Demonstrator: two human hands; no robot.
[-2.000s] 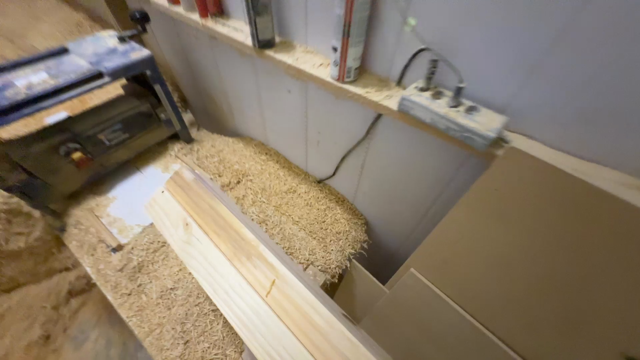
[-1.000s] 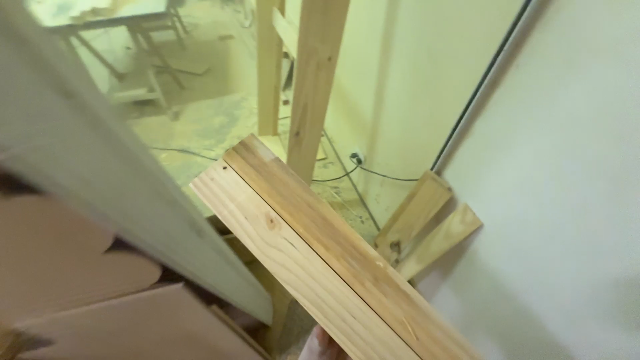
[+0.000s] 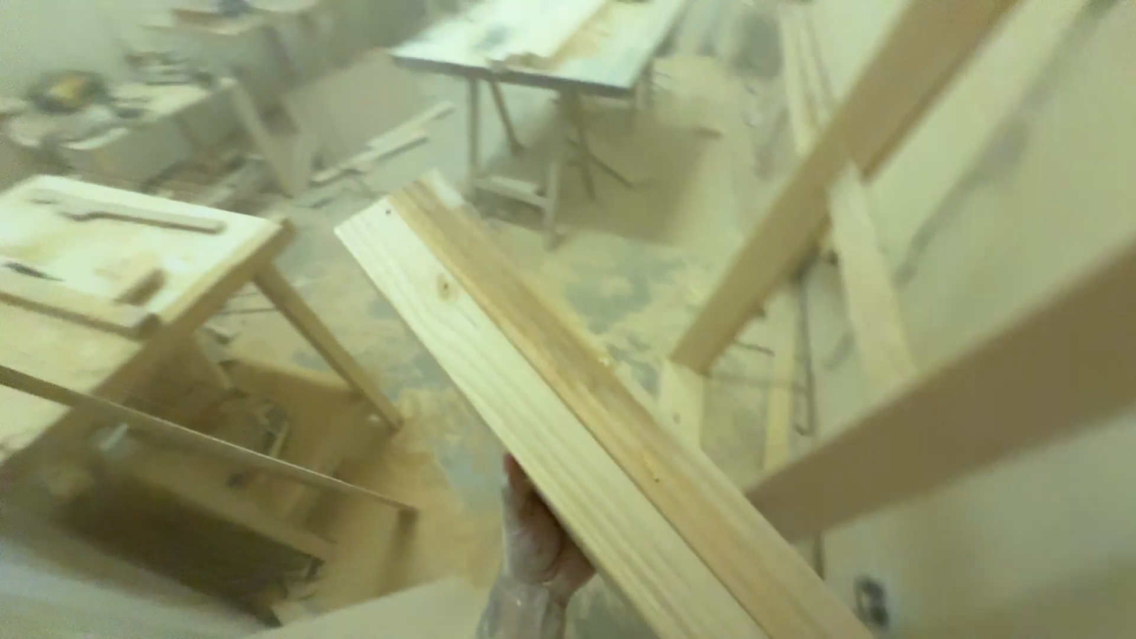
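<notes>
Long planed wooden boards [image 3: 550, 399], lying side by side, run from the centre of the head view down to the lower right edge. The near board is pale with a knot near its far end; the one beside it is browner. My left hand [image 3: 541, 541] holds them from below, its fingers hidden under the pale board. Dust coats the wrist. My right hand is out of view.
A wooden workbench [image 3: 133, 355] with wood pieces stands at left. Farther back is a table [image 3: 541, 53] on trestles. Upright timber posts [image 3: 799, 231] and a slanting beam [image 3: 958, 399] stand close on the right. Sawdust covers the floor [image 3: 595, 275].
The view has swung from the planer and shavings to a workshop room. The boards have come along, and more of my left hand shows beneath them than a second ago.
</notes>
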